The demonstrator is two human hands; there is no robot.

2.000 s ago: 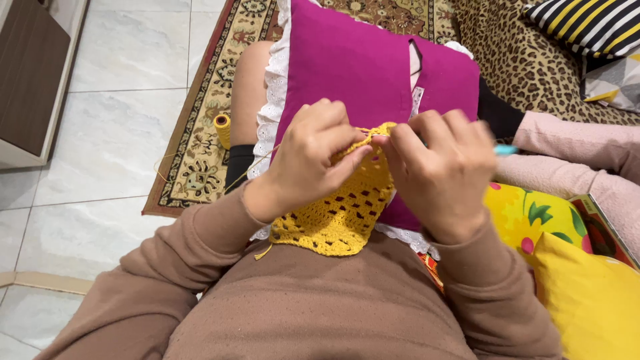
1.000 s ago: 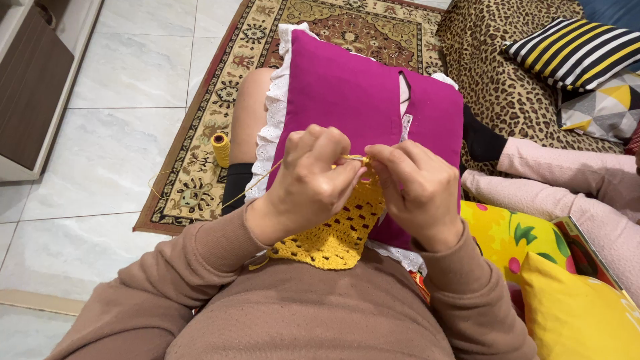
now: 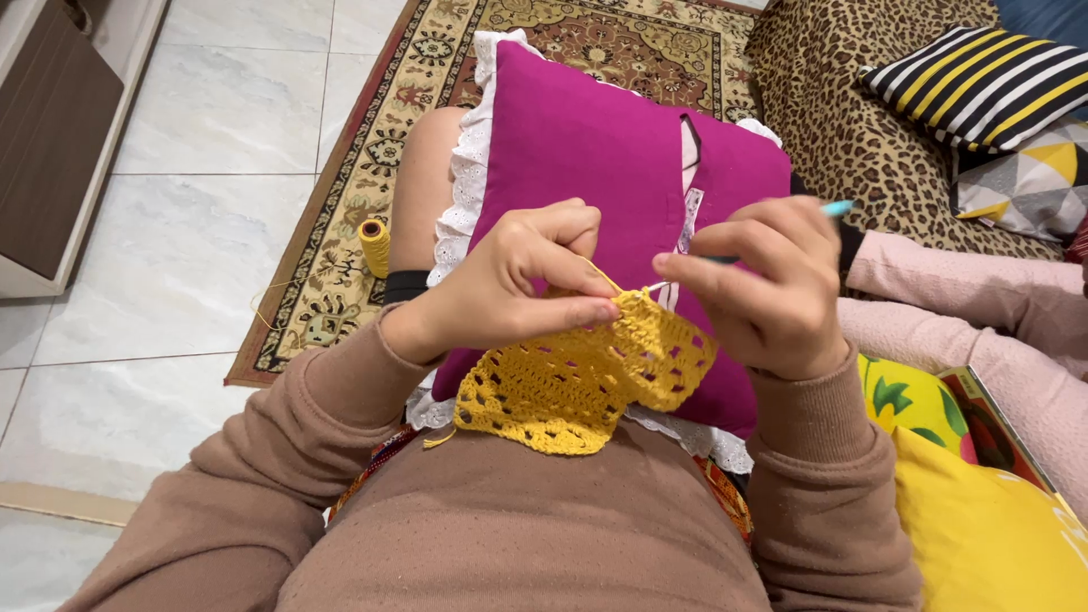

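Note:
My left hand [image 3: 531, 276] pinches the top edge of a yellow crochet piece [image 3: 544, 382] between thumb and fingers, with yellow yarn running over the forefinger. In my right hand [image 3: 765, 285] is a crochet hook [image 3: 837, 207] with a teal handle; its pale tip meets the stitches beside my left fingertips. The openwork piece hangs down over a magenta cushion [image 3: 586, 161] with white lace trim, which lies on my lap. A cone of yellow yarn [image 3: 374, 248] stands on the rug beside my leg, its strand looping over the rug.
A patterned rug [image 3: 340, 212] covers part of the tiled floor [image 3: 187, 255]. At right are a leopard-print cover [image 3: 833, 119], a striped cushion [image 3: 977, 85], a yellow cushion [image 3: 977, 527], a book [image 3: 1003, 425] and another person's legs in pink [image 3: 952, 323]. A cabinet [image 3: 59, 127] stands at left.
My right hand has turned, and more of the hook shows now than one second ago. The crochet piece is spread wider below my hands. My left hand still grips its top edge.

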